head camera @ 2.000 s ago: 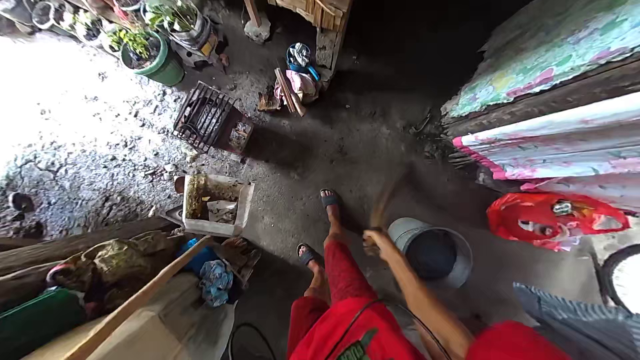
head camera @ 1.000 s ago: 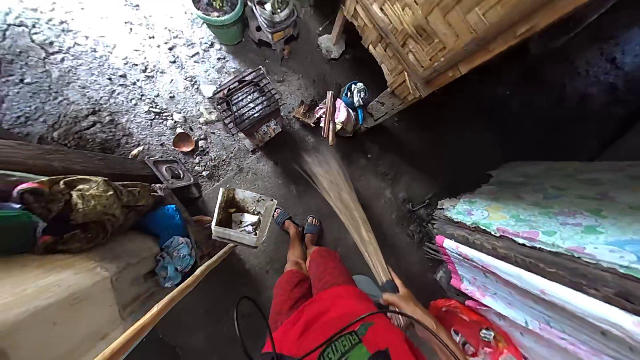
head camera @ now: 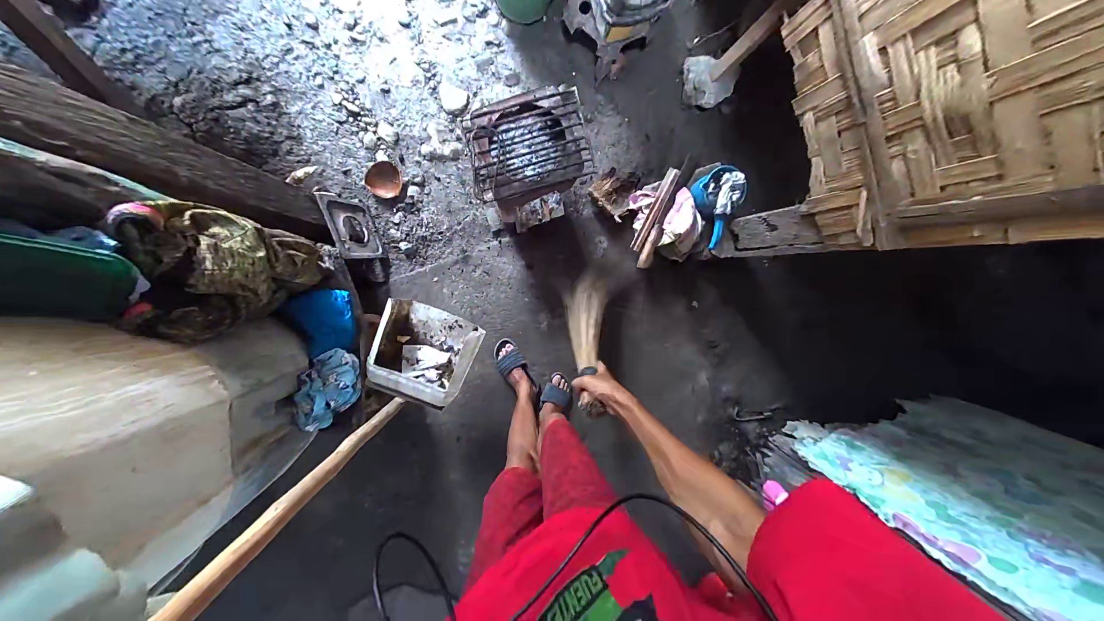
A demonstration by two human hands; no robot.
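Note:
My right hand [head camera: 601, 387] is closed around the bound handle of a stick broom [head camera: 586, 323], whose blurred bristles point away from me over the dark dirt floor. My left hand is out of view. My feet in dark slide sandals [head camera: 556, 392] stand just left of the broom. Left of the feet sits a whitish square plastic container [head camera: 414, 390] with scraps inside. Beyond the bristles lie wooden sticks [head camera: 657, 216] on a pink cloth [head camera: 681, 226], beside a blue plastic item [head camera: 707, 191].
A metal grill rack [head camera: 528, 147] lies ahead, with a brown bowl [head camera: 384, 179] to its left. A long wooden pole [head camera: 276, 517] slants at lower left, near a blue cloth [head camera: 328, 388]. A woven bamboo panel [head camera: 966, 112] is at upper right, patterned sheeting [head camera: 940, 500] at lower right.
The view has shifted a lot. The broom, angled across the floor to my right a second ago, now points straight ahead toward the grill and sticks, with my right hand still on it.

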